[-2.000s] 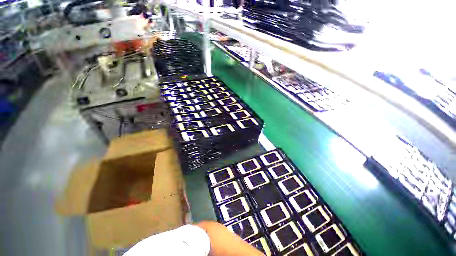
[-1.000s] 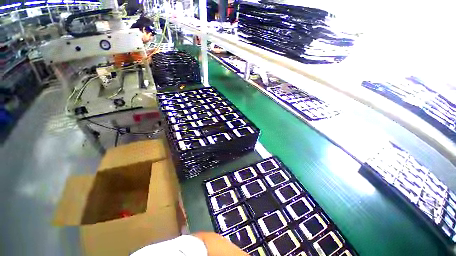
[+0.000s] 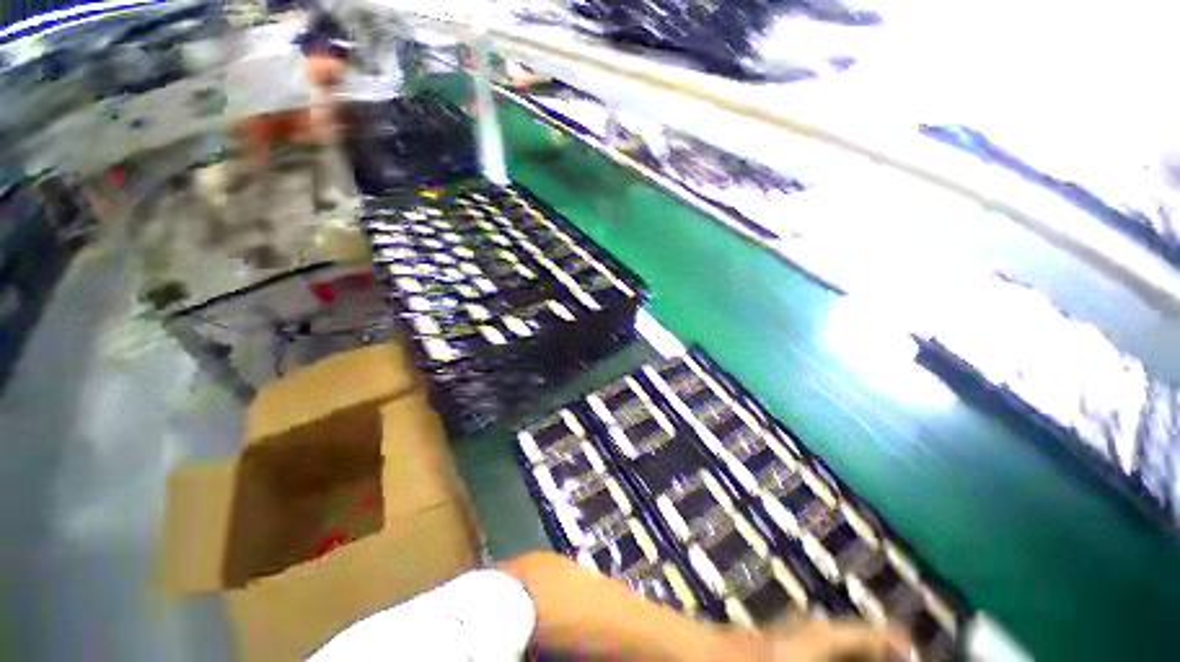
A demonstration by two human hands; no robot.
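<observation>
The black component tray (image 3: 657,453) lies on the green bench in front of me, with three rows of pockets holding dark screen units with pale ends, blurred by motion. One pocket in the middle row looks dark and empty. My left hand (image 3: 725,634) reaches in from the bottom edge, bare beyond a white sleeve or cuff, over the near end of the tray. Its fingers are blurred and partly cut off, so I cannot tell whether they hold anything. My right hand cannot be made out.
Stacked trays (image 3: 531,360) stand beyond the working tray. An open cardboard box (image 3: 349,582) with a red bit inside is at left, before a blurred machine. The green conveyor belt (image 3: 776,339) runs along the right under a white shelf. A person is at the far upper left.
The view has shifted and blurred, with the trays now slightly higher and further left. More of my left hand shows, stretching right across the tray's near end.
</observation>
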